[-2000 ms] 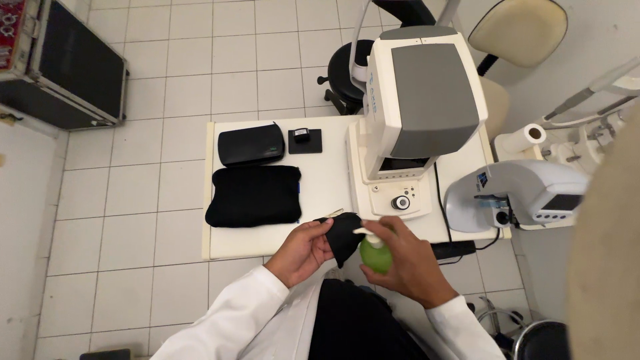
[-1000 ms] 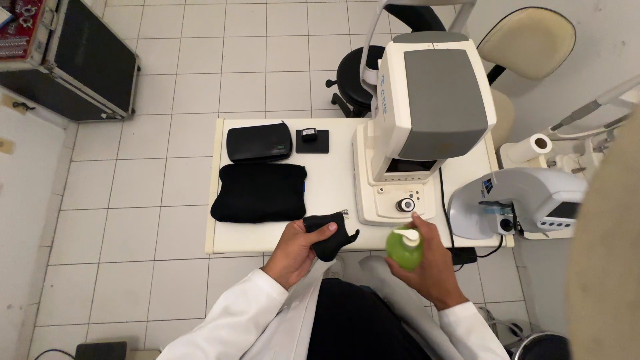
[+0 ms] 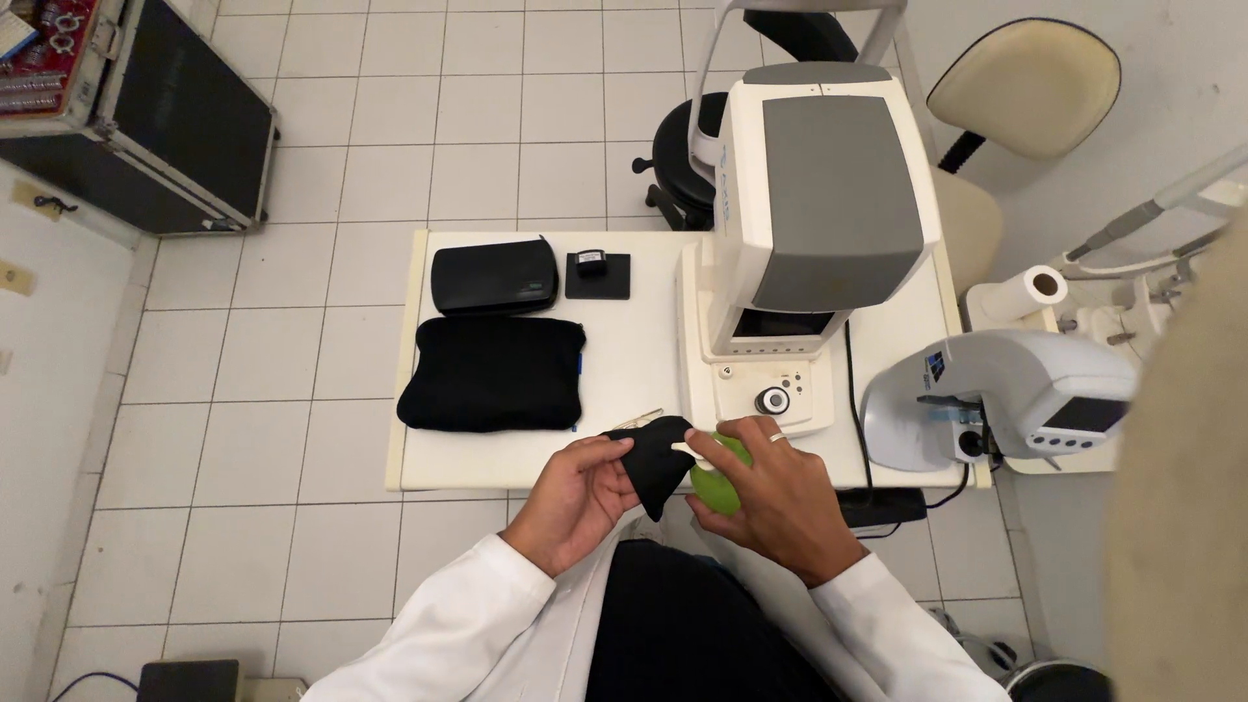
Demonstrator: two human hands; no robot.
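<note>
My left hand (image 3: 575, 497) pinches a black cloth (image 3: 655, 463) by its upper left edge, in front of the white table's near edge. Beside it, my right hand (image 3: 785, 492) is closed around a green pump bottle (image 3: 720, 478). The bottle's white nozzle (image 3: 687, 449) points at the cloth and overlaps its right side in view; whether liquid comes out cannot be seen. A thin metallic item (image 3: 639, 421), perhaps eyeglasses, lies on the table just behind the cloth, partly hidden.
On the white table (image 3: 624, 341) are a black zip case (image 3: 495, 276), a black soft pouch (image 3: 492, 374), a small black device on a pad (image 3: 609, 277) and a large optometry instrument (image 3: 829, 205). A grey-white lensmeter (image 3: 994, 400) stands at right, near a paper roll (image 3: 1033, 291).
A second ago the bottle was apart from the cloth, to its right; now its nozzle is at the cloth. The cloth hangs more spread out than it did then.
</note>
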